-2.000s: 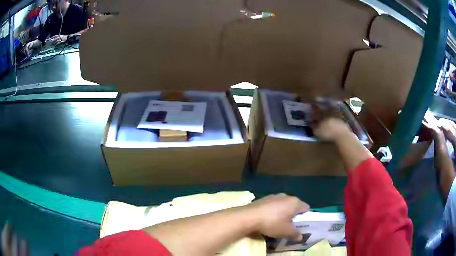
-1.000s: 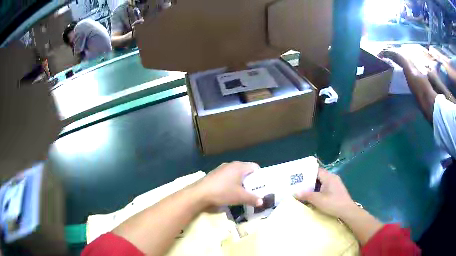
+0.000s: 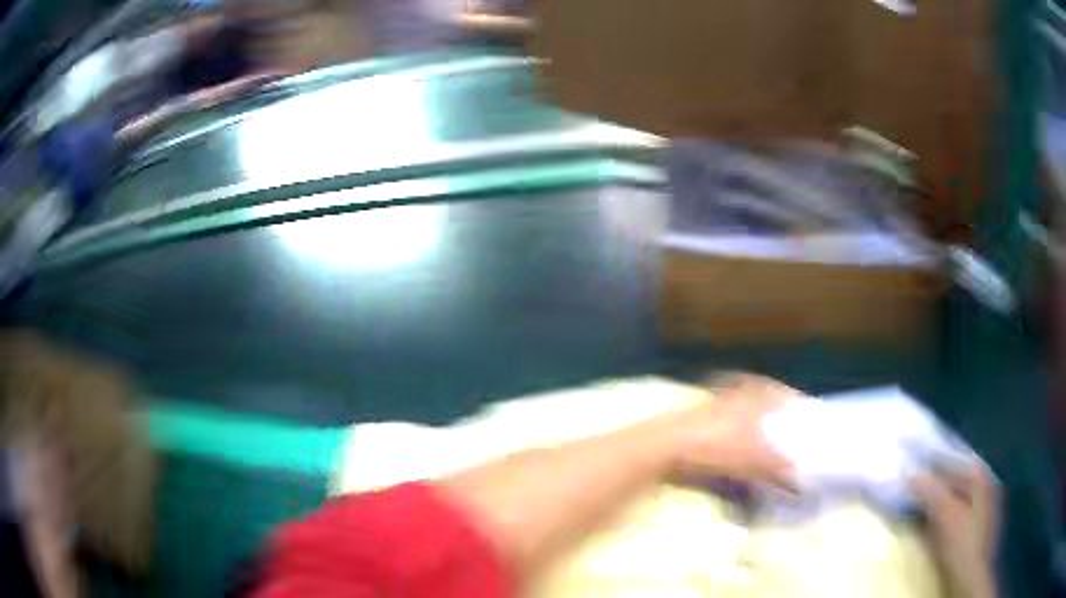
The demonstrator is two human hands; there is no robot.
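The frame is strongly blurred. A white stack of leaflets [image 3: 865, 444] is held at the lower right, above a crumpled yellow-tan paper sheet [image 3: 655, 549]. My left hand [image 3: 742, 432] grips the left side of the stack. My right hand [image 3: 961, 514] is at its right edge, near the picture's rim, with the fingers against it. The print on the leaflets cannot be read. An open brown carton [image 3: 807, 298] with a white and grey inside stands beyond my hands, its lid flap raised.
The dark conveyor belt [image 3: 503, 304] runs across behind the paper. A green bench edge [image 3: 246, 438] is at lower left, with a blurred brown carton [image 3: 88, 444] and a person's arm [image 3: 47, 526] beside it. A green post [image 3: 1023, 234] stands at right.
The view has swung left, so the carton and my hands appear farther right. Both hands stay on the leaflet stack. The neighbour's arms at the right have left the picture.
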